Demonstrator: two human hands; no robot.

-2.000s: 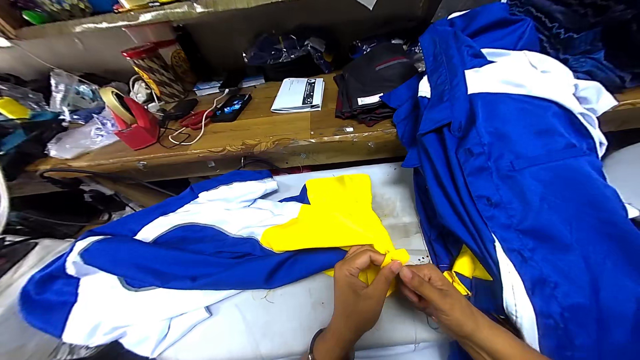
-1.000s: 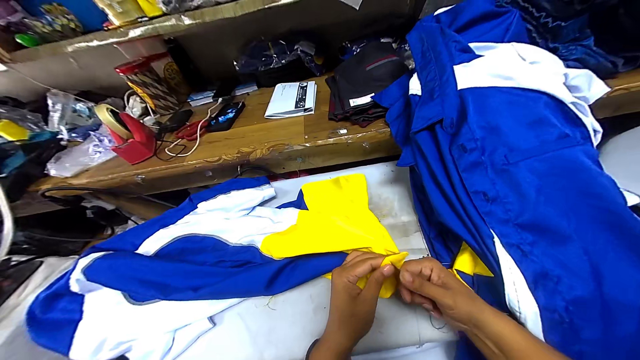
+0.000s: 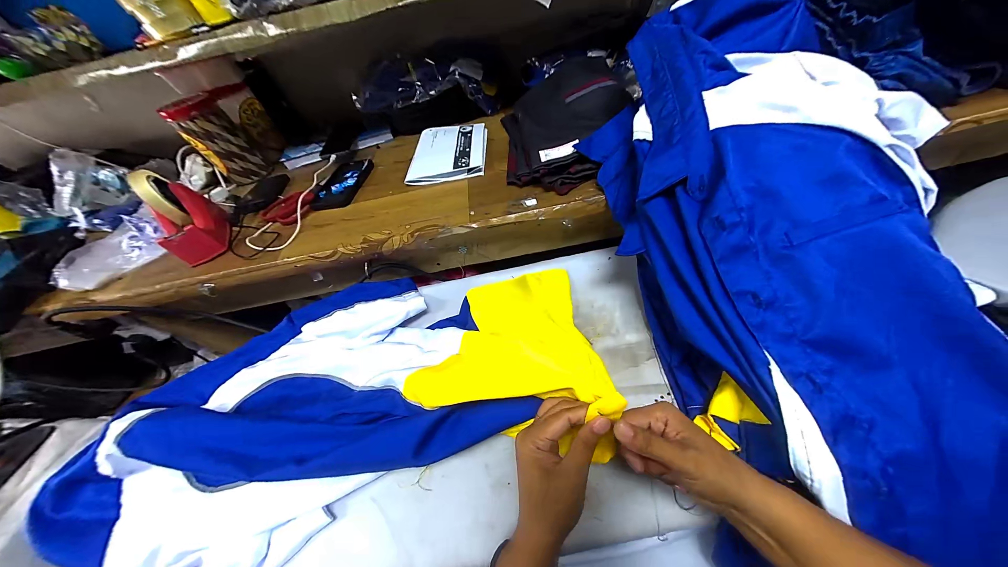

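Note:
A blue, white and yellow garment (image 3: 315, 425) lies across the white work surface (image 3: 472, 504). My left hand (image 3: 555, 453) pinches the bunched end of its yellow fabric (image 3: 528, 346) between thumb and fingers. Close against it, my right hand (image 3: 669, 449) has thumb and forefinger pressed together at the same yellow edge; whether a needle or thread is between them is too small to tell. A second blue and white garment (image 3: 850, 260), with a collar and a yellow part (image 3: 736, 402), lies heaped to the right of my hands.
Behind the work surface runs a wooden shelf (image 3: 425, 205). On it are a red tape dispenser (image 3: 193, 224), red-handled scissors (image 3: 285, 209), a phone (image 3: 342, 183), a white cable, a white booklet (image 3: 447, 153), folded dark cloth (image 3: 563, 118) and a patterned container (image 3: 220, 134). Plastic bags (image 3: 110, 252) lie at the left.
Both hands stay at the yellow fabric's end. The fingers of my right hand have shifted slightly, and the small yellow fold between the hands has changed shape.

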